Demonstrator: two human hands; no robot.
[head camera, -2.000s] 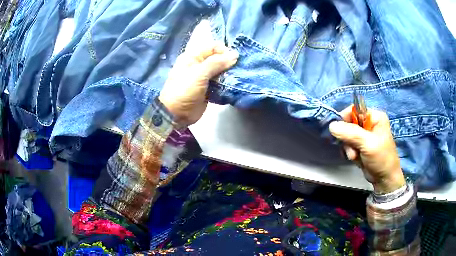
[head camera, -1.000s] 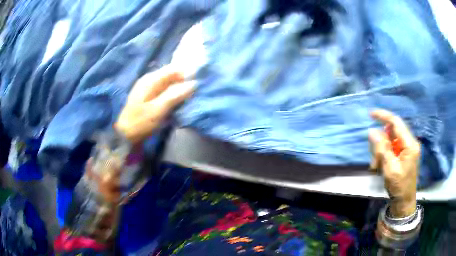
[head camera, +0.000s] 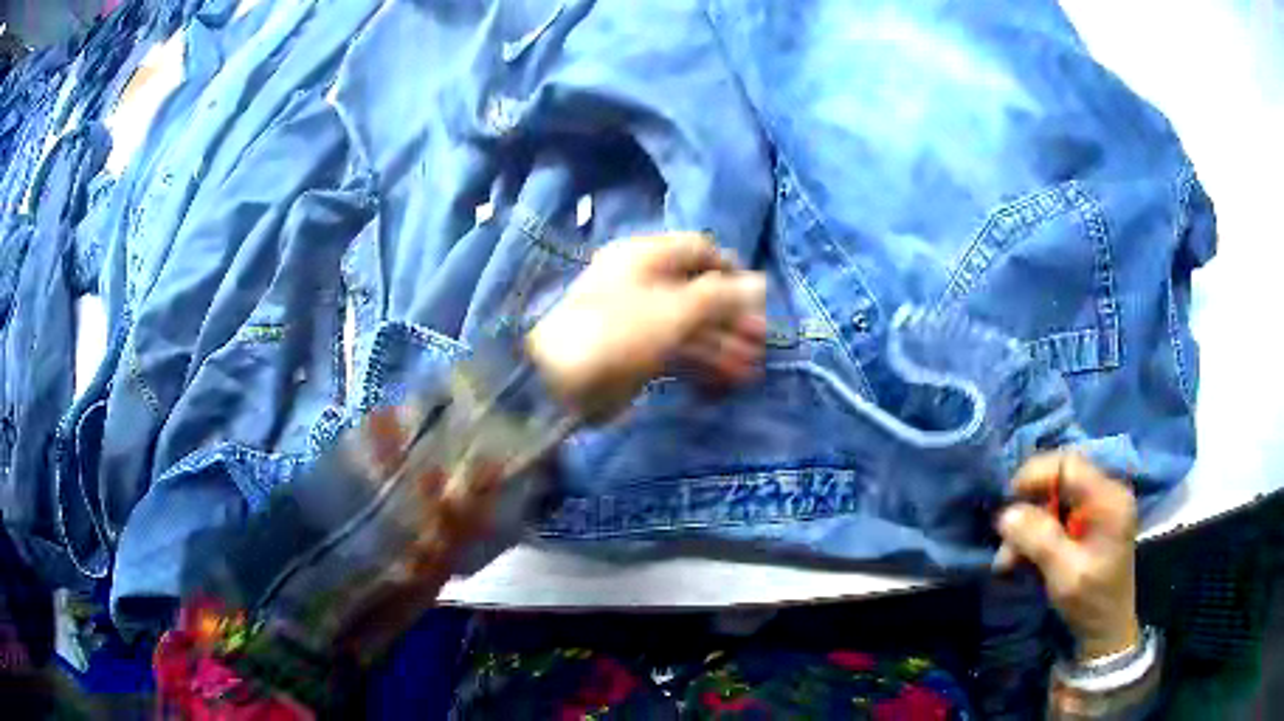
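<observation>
A mid-blue denim garment (head camera: 986, 127) lies spread in front of me, with a stitched pocket outline at right and a stitched band near the table edge. My left hand (head camera: 655, 327) is blurred over the middle of the garment, fingers bent; whether they pinch the cloth cannot be told. My right hand (head camera: 1077, 542) is at the garment's lower right edge, closed around thread snips (head camera: 1074, 521). Only some orange of the snips shows; the blades cannot be made out.
More denim garments (head camera: 211, 240) lie overlapped at left. The white tabletop (head camera: 606, 580) shows along the near edge and at right (head camera: 1246, 282). Below the edge are my dark floral apron (head camera: 592, 687), a blue bin (head camera: 423, 669) at left and dark mesh (head camera: 1225, 606) at right.
The left hand has left the cloth edge it held and moved right over the garment. The right hand has moved slightly down with the snips. The garment lies differently, with a pocket now showing at right.
</observation>
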